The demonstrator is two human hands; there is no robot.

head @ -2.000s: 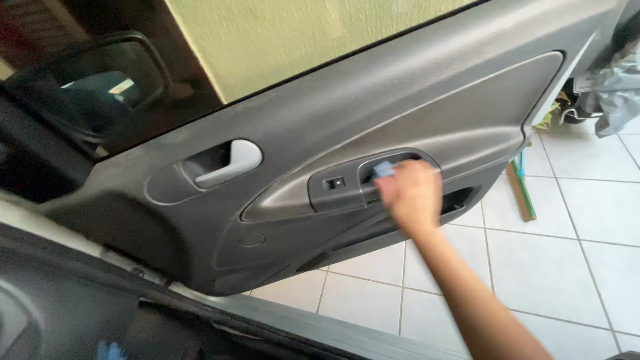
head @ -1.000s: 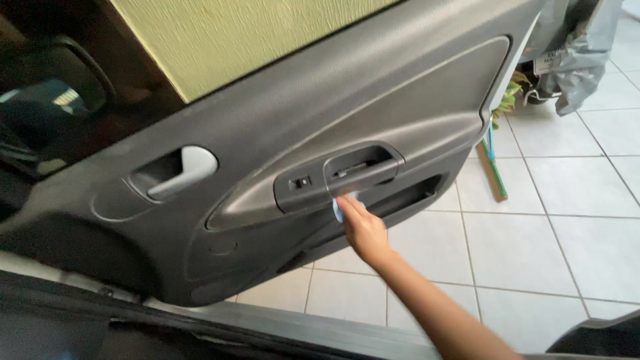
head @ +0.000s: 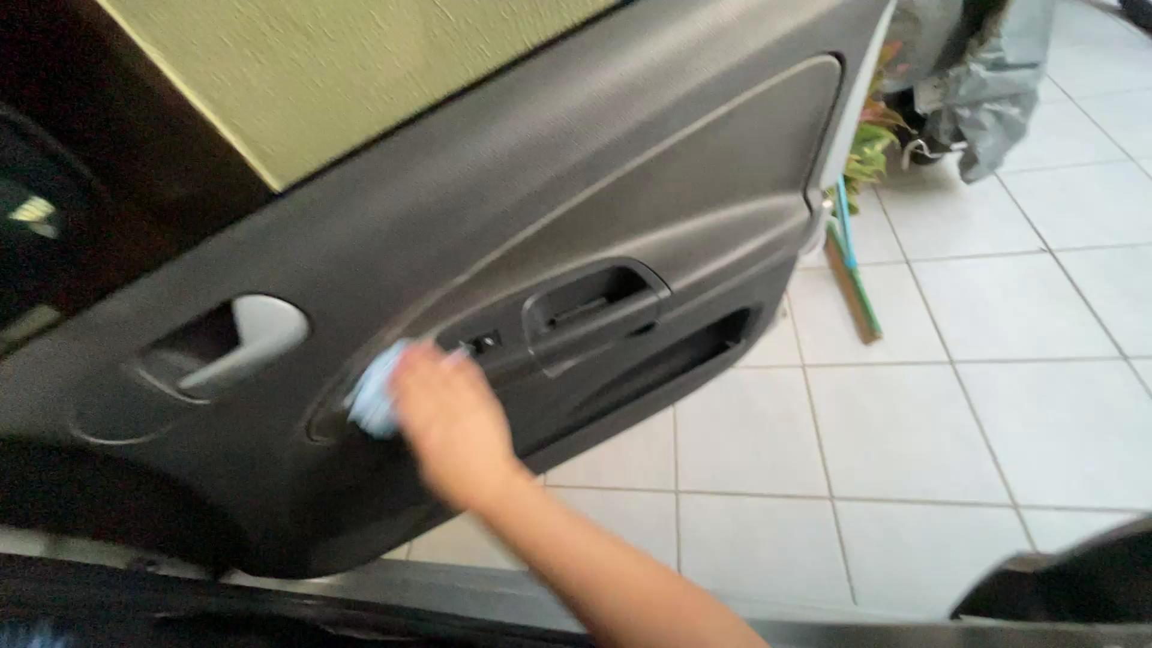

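My right hand (head: 454,418), blurred by motion, holds a light blue cloth (head: 376,391) against the dark grey plastic door panel (head: 504,243) of an open car door. The cloth lies at the front end of the armrest trim, between the silver inner door handle (head: 252,342) and the window switch (head: 484,343). Right of the switch is the recessed pull pocket (head: 594,306), with a long door storage pocket (head: 684,351) below it. My left hand is not in view.
The window glass (head: 360,72) shows a yellow-green textured surface. Beyond the door are white floor tiles (head: 909,414), a broom (head: 853,283), a leafy plant (head: 868,153) and a grey plastic cover (head: 999,99). The door sill (head: 432,585) runs along the bottom.
My right hand with the cloth has moved from the pull pocket, first to its lower edge, then left past the window switch toward the door handle.
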